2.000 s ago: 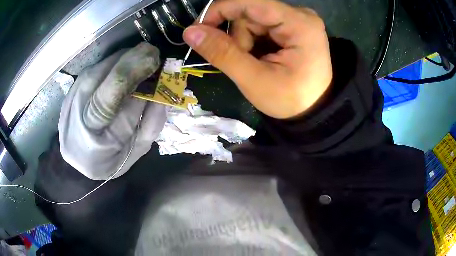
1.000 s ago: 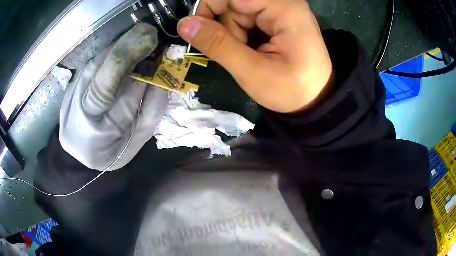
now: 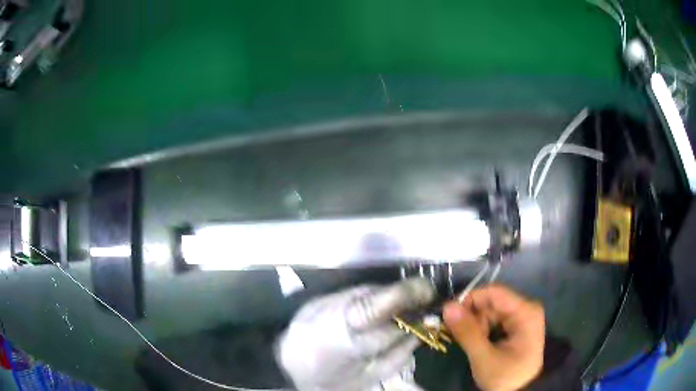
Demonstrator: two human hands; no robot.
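My gloved left hand (image 3: pixel 343 336) is at the lower middle, blurred, and holds a small yellowish-tan circuit board (image 3: pixel 423 334) by its left side. My bare right hand (image 3: pixel 500 332) is right of the board, with thumb and fingertips pinched on a white lead wire (image 3: pixel 475 282) that runs up to the lamp's right end. A bright white lamp tube (image 3: pixel 328 243) lies across the bench above both hands, with a black fitting and a pale round cap at its right end. Short metal terminals (image 3: pixel 427 271) show along its lower edge. A ragged white scrap hangs under the glove.
A dark block (image 3: pixel 116 282) stands at the lamp's left end. A small frame (image 3: pixel 47 229) is at the far left, with thin solder wire (image 3: pixel 145 336) running from it to the glove. A holder with a yellow square tray (image 3: pixel 613 231) stands at the right. Another white bar (image 3: pixel 673 126) is beyond.
The view has lifted and both hands now appear lower and smaller, with the whole lamp in view. The left hand still holds the board and the right hand still pinches the wire.
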